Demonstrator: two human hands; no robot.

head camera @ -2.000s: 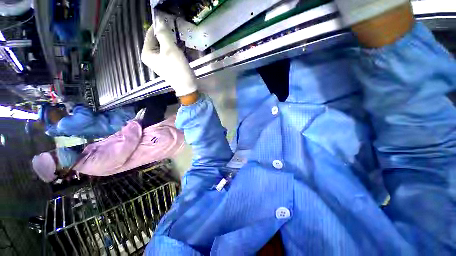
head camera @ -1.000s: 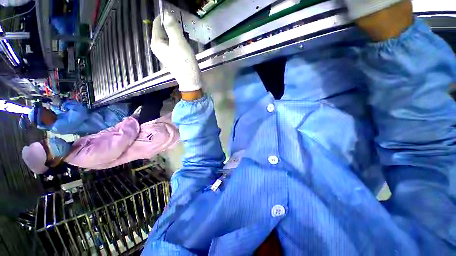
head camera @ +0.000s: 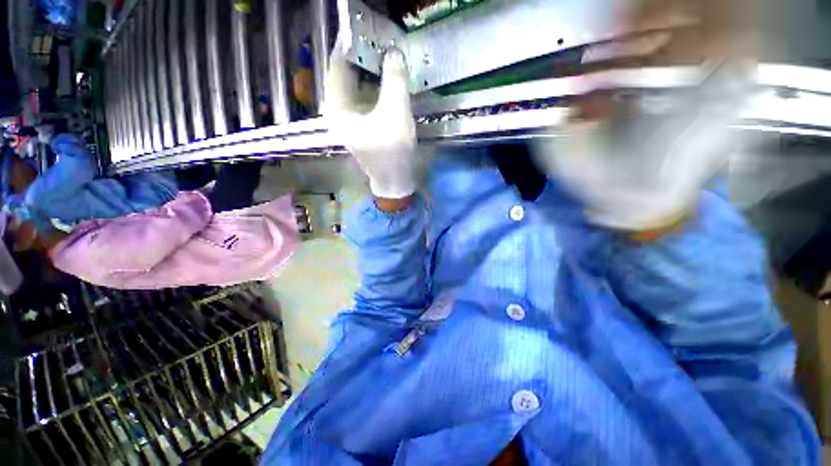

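Observation:
The metal chassis (head camera: 492, 41) lies at the top of the view, with small holes in its pale side wall and its far part cut off by the top edge. My left hand (head camera: 381, 127), in a white glove, has thumb and fingers on either side of the chassis's left end flange. My right hand (head camera: 638, 136), in a white glove with bare fingertips, is strongly blurred above the rail to the right. Whether it holds anything cannot be told. A strip of green pallet (head camera: 465, 84) shows under the chassis.
The conveyor's steel side rail (head camera: 264, 143) runs across in front of my body, with rollers (head camera: 210, 73) to the left. A person in a pink coat (head camera: 173, 246) and another in blue (head camera: 100, 193) are at the left. A metal wire rack (head camera: 155, 373) stands at lower left.
My right hand has come from the upper right edge inward and down, now blurred. My left hand still holds the chassis end, both now further right in view. The pink-coated person has shifted left.

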